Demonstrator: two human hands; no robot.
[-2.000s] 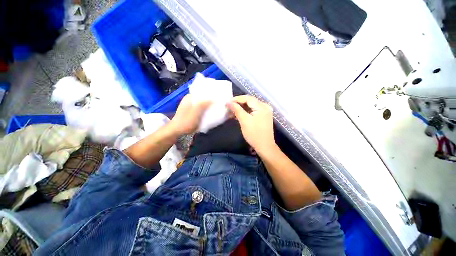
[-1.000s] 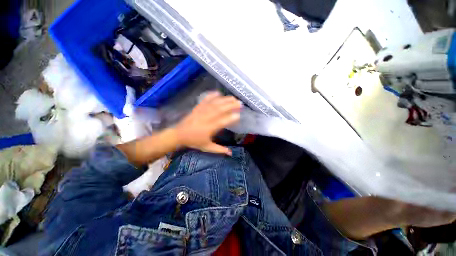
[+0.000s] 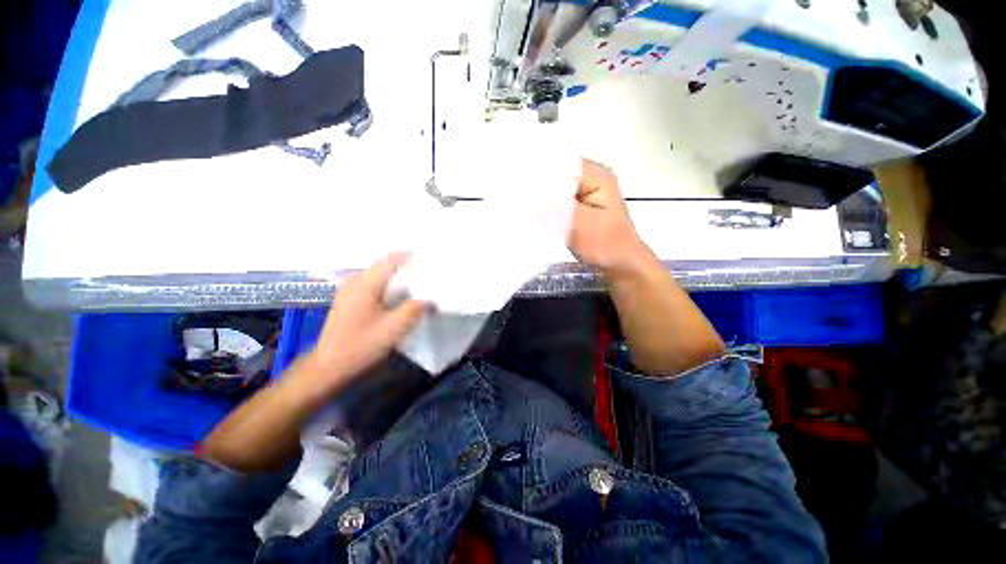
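Note:
A white cloth piece (image 3: 480, 248) hangs between my two hands over the front edge of the sewing table, in front of the needle area. My left hand (image 3: 370, 314) holds its lower left part and is slightly blurred. My right hand (image 3: 601, 215) grips its upper right side. A dark curved band (image 3: 221, 123) lies flat at the table's left, over blue-grey frayed strips (image 3: 188, 68). The presser foot area (image 3: 505, 94) is above the cloth; the cloth is not under it.
The white machine head (image 3: 750, 55) is at upper right. A black block (image 3: 800, 179) and silver snips (image 3: 748, 218) lie near the table's ruler-marked front edge (image 3: 177, 292). A blue bin (image 3: 116, 375) with dark and white pieces is below left.
The view has swung right to face the machine. The white piece, stretched out and blurred a second ago, is now held between both hands above the table edge. My right hand has come back to the middle.

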